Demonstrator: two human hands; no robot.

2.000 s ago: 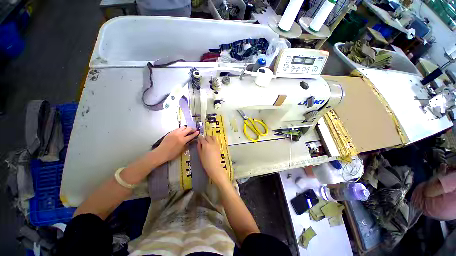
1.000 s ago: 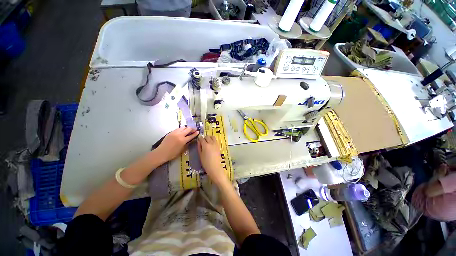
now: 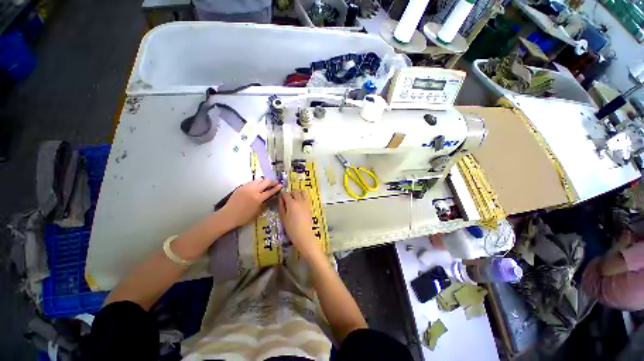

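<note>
My left hand (image 3: 251, 200) and my right hand (image 3: 295, 211) lie side by side at the needle area of the white sewing machine (image 3: 353, 134). Their fingertips press on a grey fabric piece, mostly hidden under the fingers. A narrow purplish-grey strip (image 3: 263, 156) runs back from the needle and curls as a dark grey band (image 3: 200, 125) on the table. More grey fabric (image 3: 225, 255) hangs over the table's front edge below my left hand. The exact grip of the fingers is partly hidden.
Yellow-handled scissors (image 3: 361, 182) and small dark tools lie on the machine bed. A white trough (image 3: 212, 60) with dark cloth stands behind. A blue crate (image 3: 70, 271) with grey bundles is at left. A phone (image 3: 430, 284) and bottle lie on a side surface at right, near a person's arm.
The sewn band behind the needle has slid further back and left and curled more. The grey piece in front of my right hand has shortened toward the needle. Both hands stay in nearly the same place.
</note>
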